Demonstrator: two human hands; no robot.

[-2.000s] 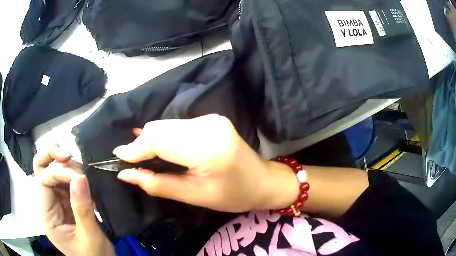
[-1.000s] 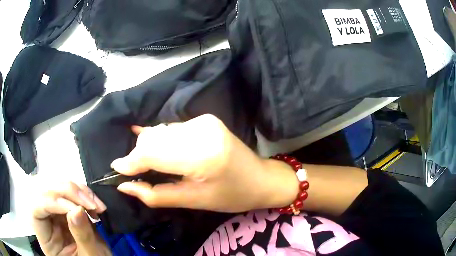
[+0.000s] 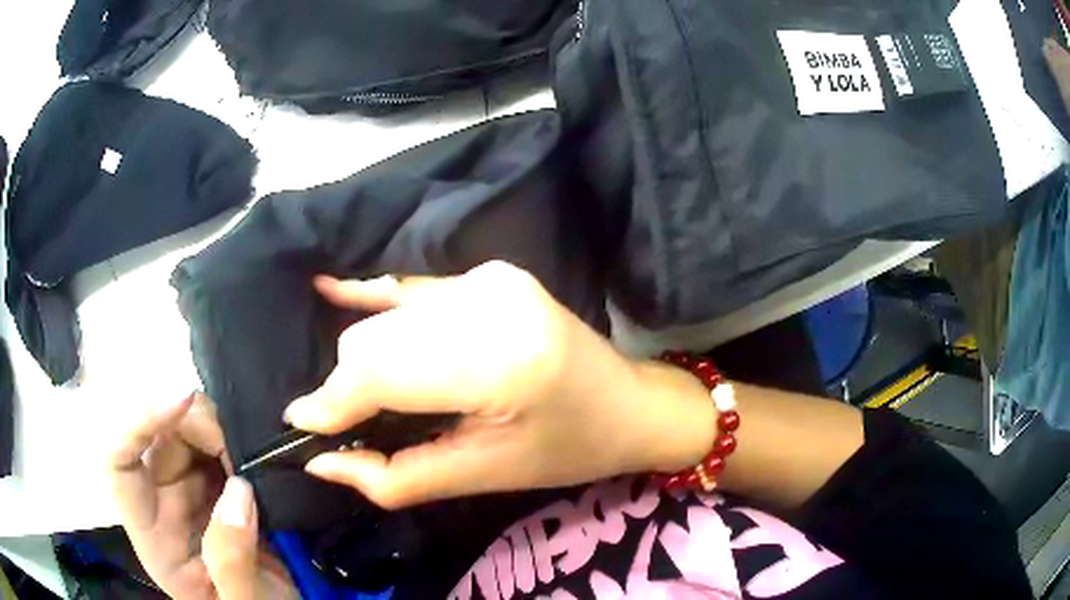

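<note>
My right hand (image 3: 469,381) holds thread snips (image 3: 277,450), their silvery blades pointing left past my thumb and fingertip at the left edge of a black fabric bag piece (image 3: 282,305). The piece lies partly on the white table and under my right hand. My left hand (image 3: 194,504) is at the same edge, lower left, with thumb and fingers pinching it close to the blade tips. Any thread end is too small to see.
A black bag with a white brand label (image 3: 831,73) lies at upper right. Black rounded pieces (image 3: 129,176) lie at left and more black fabric (image 3: 387,47) at the top. The white table edge (image 3: 810,281) curves at right. Blue material (image 3: 307,570) is below. Cloth hangs at far right.
My left hand first lowered, then came up and right against the bag edge. The snips have moved down along that edge, and their blades now look closer together.
</note>
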